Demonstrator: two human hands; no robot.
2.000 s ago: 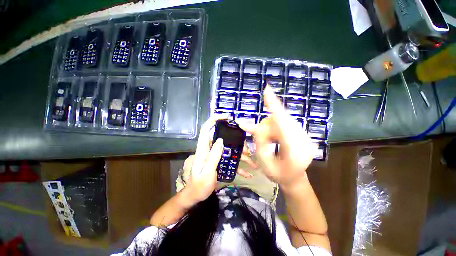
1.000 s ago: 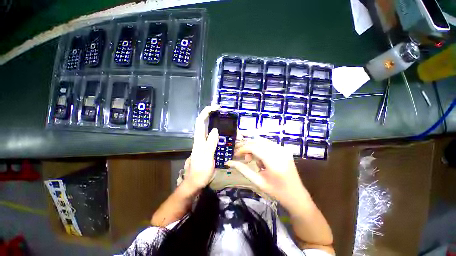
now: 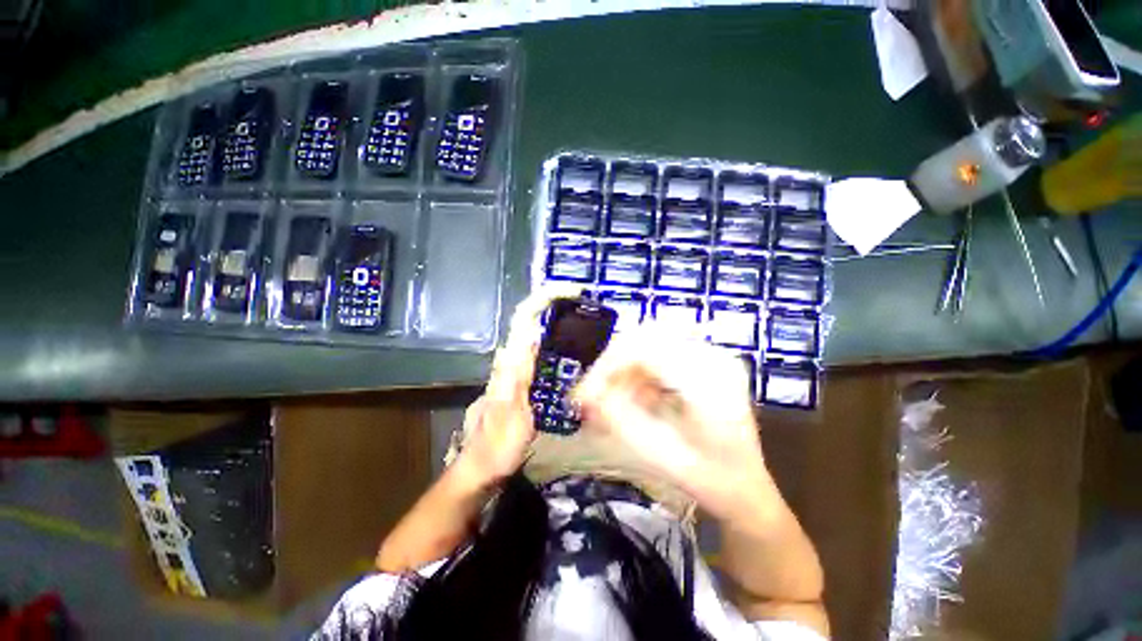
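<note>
My left hand [image 3: 504,407] holds a black keypad phone [image 3: 570,357] upright, screen end away from me, at the near left corner of the lens tray [image 3: 824,294]. My right hand [image 3: 670,401] is over the phone's right side. It is overexposed and its fingers are bent, and whether it holds anything cannot be made out. It hides part of the tray's near rows. The lens tray has rows of square pockets with dark pieces. The phone tray [image 3: 453,269] at the left holds several phones, some keys up and some back up.
A white paper [image 3: 867,213], tweezers [image 3: 959,266], a whitish bottle [image 3: 977,163] and a grey device [image 3: 1046,50] lie at the right. A yellow bottle [image 3: 1096,175] is beside a blue cord [image 3: 1090,323]. Open boxes below hold a printed strip [image 3: 160,526] and a white crumpled heap [image 3: 933,526].
My right hand has come down from its raised pointing pose over the trays to the phone's side. The phone is tilted slightly differently in my left hand. The whole view has shifted slightly.
</note>
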